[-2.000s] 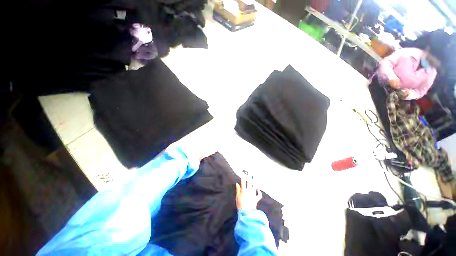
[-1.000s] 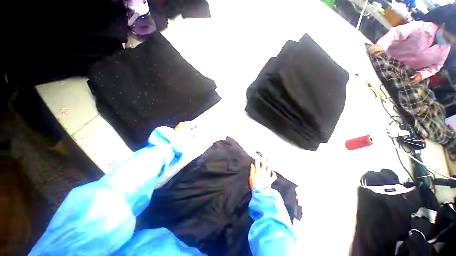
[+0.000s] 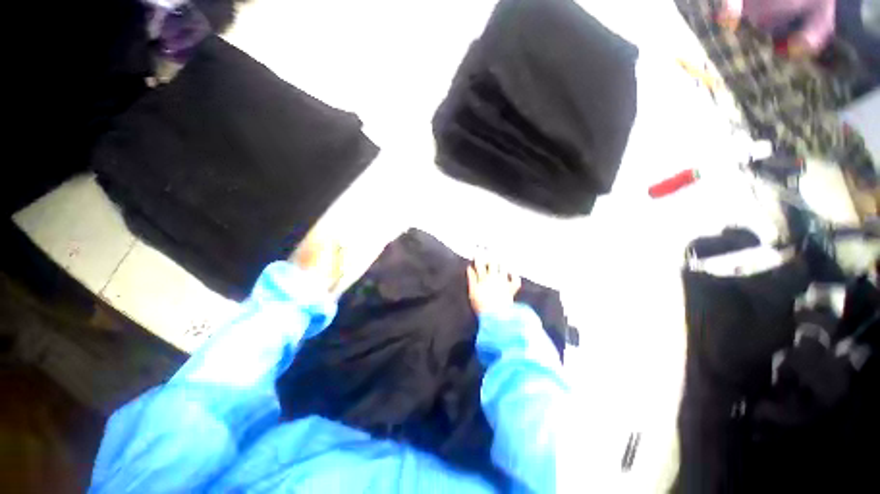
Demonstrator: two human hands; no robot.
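Observation:
A black garment [image 3: 396,338] lies spread and wrinkled on the white table [image 3: 386,207] in front of me. My right hand [image 3: 493,286] rests flat on its upper right part, fingers apart, holding nothing. My left hand [image 3: 320,263] is at the table beside the garment's upper left edge, fingers apart and somewhat blurred; it seems to hold nothing. Light-blue sleeves cover both arms and hide the garment's lower part.
A thick folded black stack [image 3: 550,101] stands beyond the garment. A flatter black pile [image 3: 232,159] lies at left, below a dark heap [image 3: 68,77]. A red cylinder [image 3: 673,183], a small dark tool [image 3: 630,451] and a black garment heap [image 3: 738,338] are at right.
The view has tilted down and shifted, so the small dark tool now shows. My left hand has come off the flatter pile's edge towards the garment. My right hand stays on the garment.

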